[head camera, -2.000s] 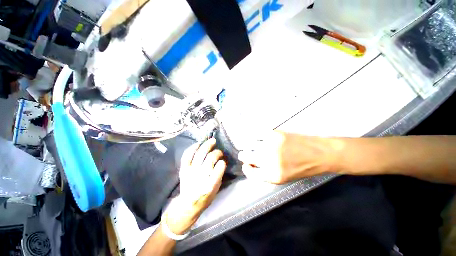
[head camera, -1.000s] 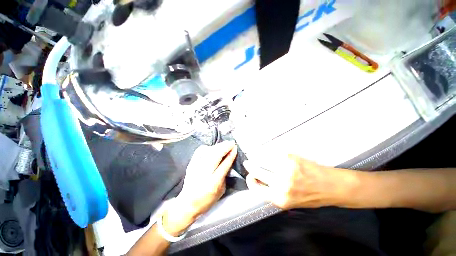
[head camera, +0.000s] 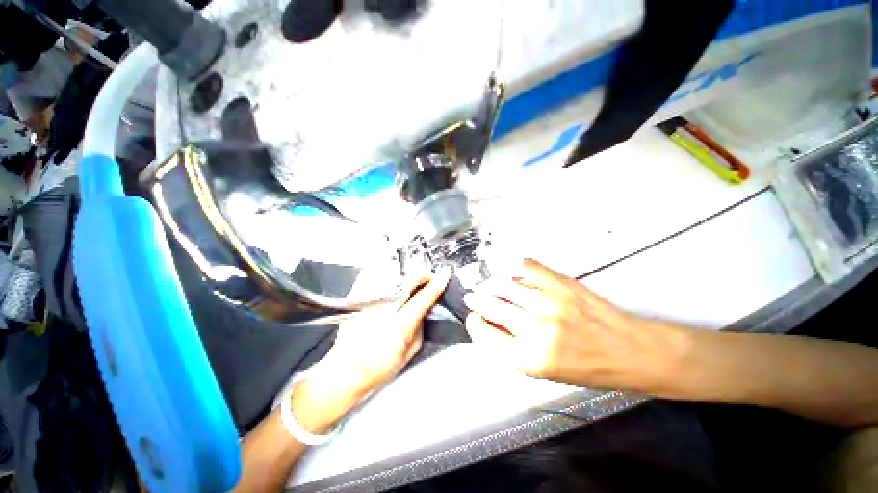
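Dark grey cloth (head camera: 258, 358) lies on the white machine table, left of and under my left hand, and a narrow part of it runs between my hands to the presser foot area (head camera: 456, 252). My left hand (head camera: 371, 342) has its fingertips on the cloth just in front of the presser foot and wears a white band at the wrist. My right hand (head camera: 539, 323) pinches the cloth edge right of the foot, fingers curled. The needle itself is hidden in glare and metal parts.
The white sewing machine head (head camera: 347, 87) fills the top, with a black strip (head camera: 655, 72) over it. A blue paddle (head camera: 149, 337) and shiny curved guard (head camera: 226, 236) are left. Snips (head camera: 710, 154) and a clear tray (head camera: 847, 197) lie right.
The view has moved closer to the machine head. My left fingertips have moved up close to the presser foot. My right hand has shifted nearer the foot, still at the cloth edge.
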